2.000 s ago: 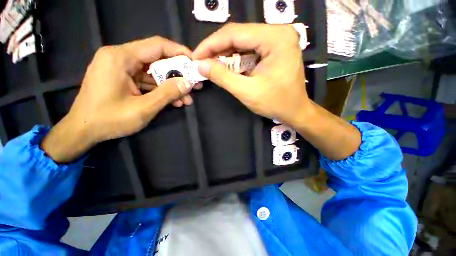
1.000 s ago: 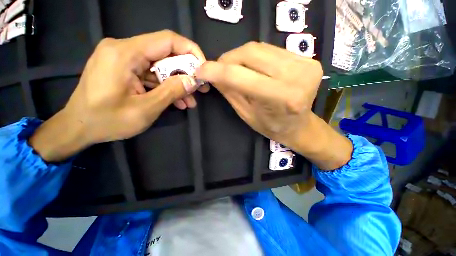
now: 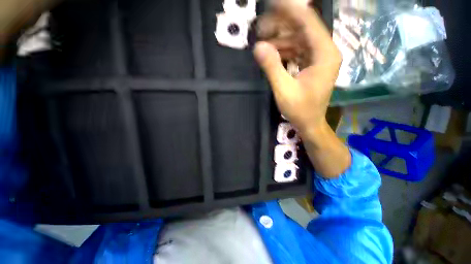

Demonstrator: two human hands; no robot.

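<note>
The black compartment tray (image 3: pixel 203 139) fills the middle of the head view. My right hand (image 3: pixel 304 72) is blurred over its upper right cells, with fingers curled beside a pale pink watch case (image 3: pixel 233 29). Whether it holds anything is unclear. Another case is partly cut off at the top edge. More cases (image 3: pixel 286 154) stand in a column below my right hand, round black sensors showing. My left hand (image 3: pixel 19 14) is a blur cut off at the top left corner; its fingers are not seen.
A clear plastic bag of pink straps (image 3: pixel 361 46) lies right of the tray on a green mat (image 3: pixel 356 94). A blurred pale bundle (image 3: pixel 35 37) is in the far left cell. A blue plastic stool (image 3: pixel 408 154) and cardboard boxes (image 3: pixel 439 227) are at the right.
My hands have parted. My left hand has gone to the top left corner, my right hand up and a little right. The case that my left hand held is out of sight.
</note>
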